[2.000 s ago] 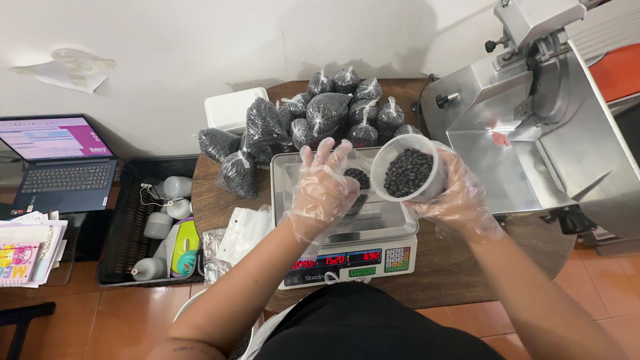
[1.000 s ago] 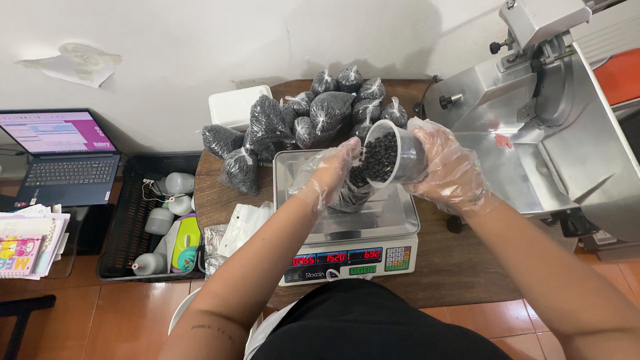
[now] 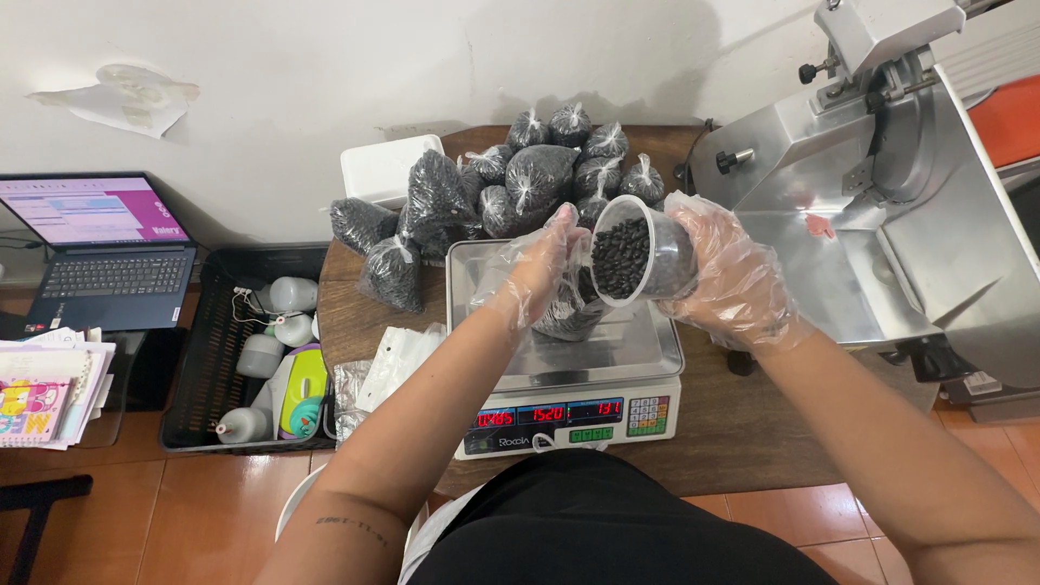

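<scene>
My right hand, in a clear plastic glove, grips a clear plastic tub of black beans. The tub is tilted to the left, its mouth over a clear plastic bag partly filled with black beans. That bag rests on the steel pan of a digital scale. My left hand, gloved too, is at the bag's upper left side; its fingertips are near the tub's rim, and the bag's mouth is mostly hidden, so its hold is hard to see. The scale's red display is lit.
Several knotted bags of black beans and a white foam tray lie behind the scale on the wooden table. A metal slicer stands at right. Plastic bags lie at left, beside a black crate of bottles. Further left is a laptop.
Since two seconds ago, the tub has tipped from nearly upright to the left and moved to the bag's mouth. My left hand has lowered beside the bag. The scale's display reading has changed.
</scene>
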